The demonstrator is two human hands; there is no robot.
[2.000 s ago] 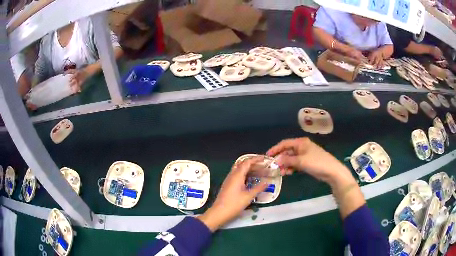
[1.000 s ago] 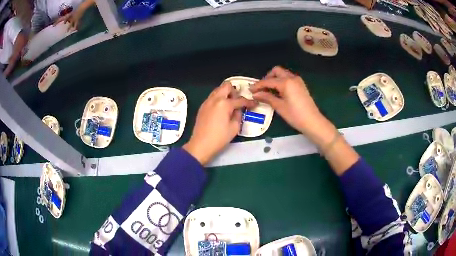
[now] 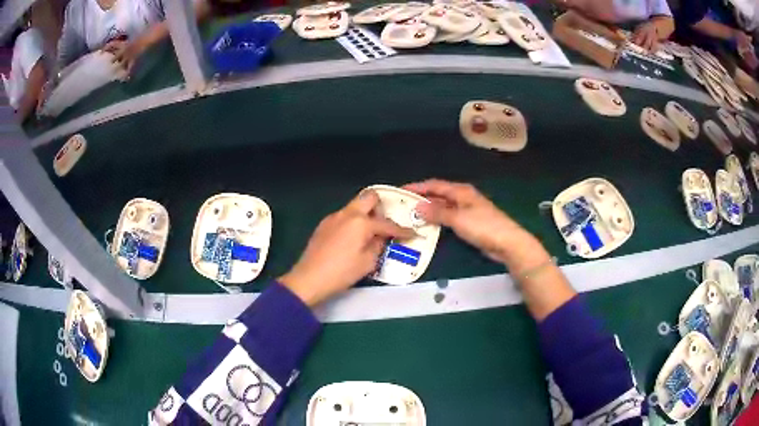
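A cream back shell (image 3: 408,268) with a blue battery inside lies on the dark green belt, tilted a little, under both my hands. My left hand (image 3: 345,248) reaches over its left side, with thumb and index fingertips inside the upper part. My right hand (image 3: 470,218) has its fingertips at the shell's upper right, by a small pale round fitting (image 3: 419,215). I cannot tell whether the fitting is loose or seated, or whether my fingers grip it. My left hand hides the shell's left part and most of the circuit board.
More back shells with blue parts lie on the belt, left (image 3: 231,238) and right (image 3: 592,218). A front shell (image 3: 493,126) lies beyond. A pale metal rail (image 3: 366,306) runs nearer me. Filled shells (image 3: 687,378) pile at right. A blue bin (image 3: 243,45) and coworkers' arms are across.
The view has tilted down and partly back up. The shells have shifted left in the picture. My fingers, earlier pinched together over the shell top, are now spread a little apart on it.
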